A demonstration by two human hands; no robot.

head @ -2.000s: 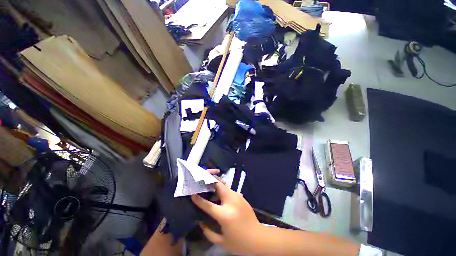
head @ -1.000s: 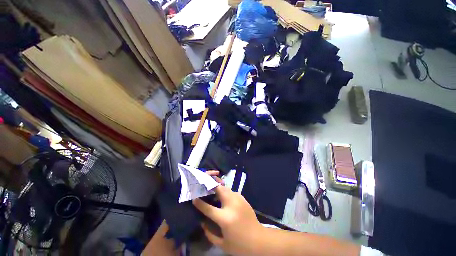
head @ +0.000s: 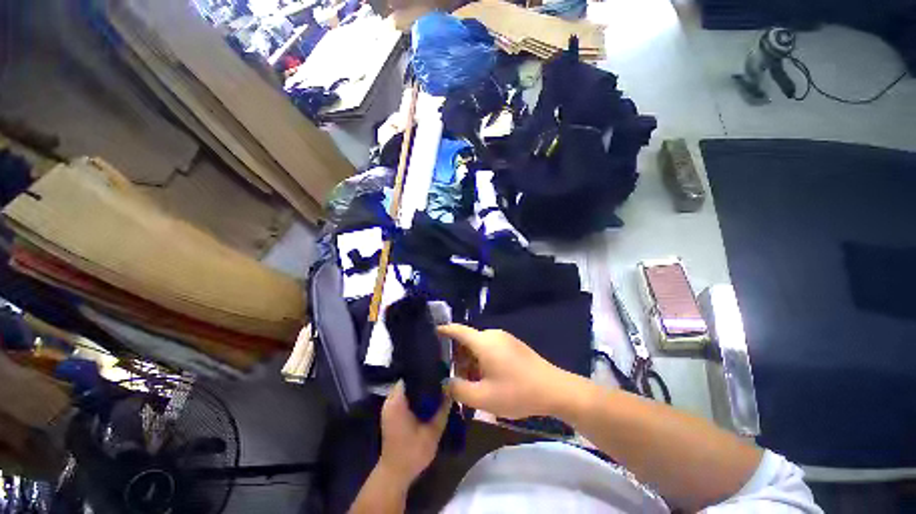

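A narrow black folded fabric piece is upright between my hands at the table's near left edge. My left hand grips its lower end from below. My right hand is at its right side, with the index finger pointing left and the thumb near the fabric; some fingers are hidden. A pale patch shows just behind the fabric. Black cut pieces lie beyond my right hand.
Shears, a reddish box, a shiny metal bar and a speckled block lie right of the pile. Dark spread fabric is further right. A tied black bundle sits behind. A fan stands lower left.
The white paper held at the pile no longer shows in my hands. The black piece is now raised and folded narrow between them. The camera view has shifted.
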